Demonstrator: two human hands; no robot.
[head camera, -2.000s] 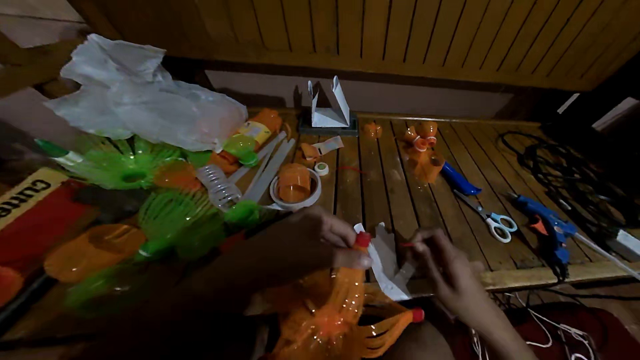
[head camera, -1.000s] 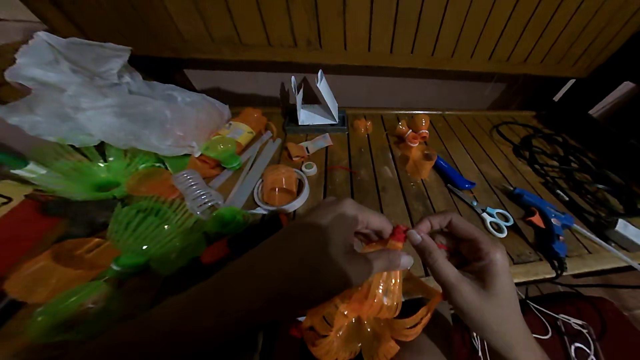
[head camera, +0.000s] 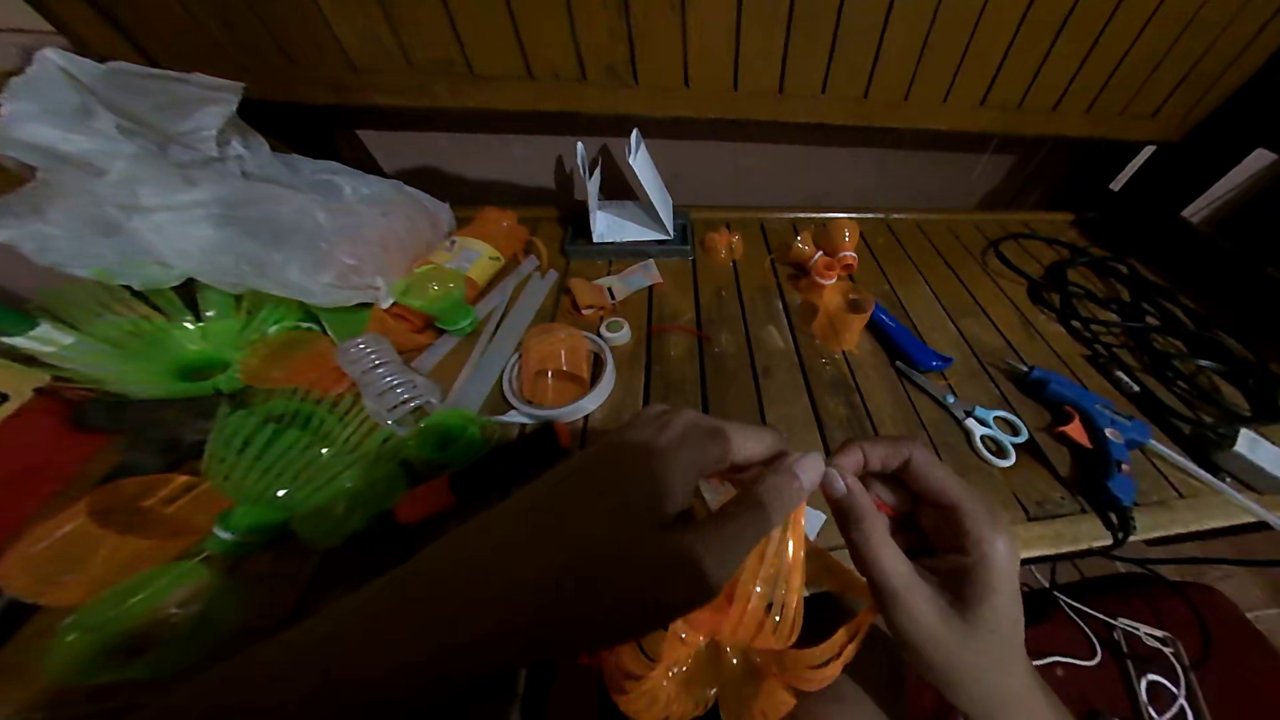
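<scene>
An orange plastic piece cut into strips (head camera: 745, 620), its strips curled, hangs below my left hand (head camera: 720, 470), whose thumb and fingers pinch its upper end. Against that pinch sit the thumb and index finger of my right hand (head camera: 925, 540); a bit of red shows between its fingers, too hidden to name. The fingertips of both hands nearly touch and cover the gripped end. Right of my hands lie scissors (head camera: 975, 420) with pale blue and white handles, a blue handle-like tool (head camera: 908, 340) and a blue glue gun (head camera: 1090, 415).
On the slatted wooden bench (head camera: 760, 375) are a tape roll (head camera: 590, 395) around an orange ring, cut orange bottle parts (head camera: 840, 315) and a folded white stand (head camera: 630, 215). Green cut plastic pieces (head camera: 300, 450) and a white plastic bag (head camera: 200, 190) crowd the left. Black cable (head camera: 1100, 310) coils at the right.
My hands, apart two seconds ago, have come together at the orange piece's upper end. The red tip seen there before is now covered by fingers.
</scene>
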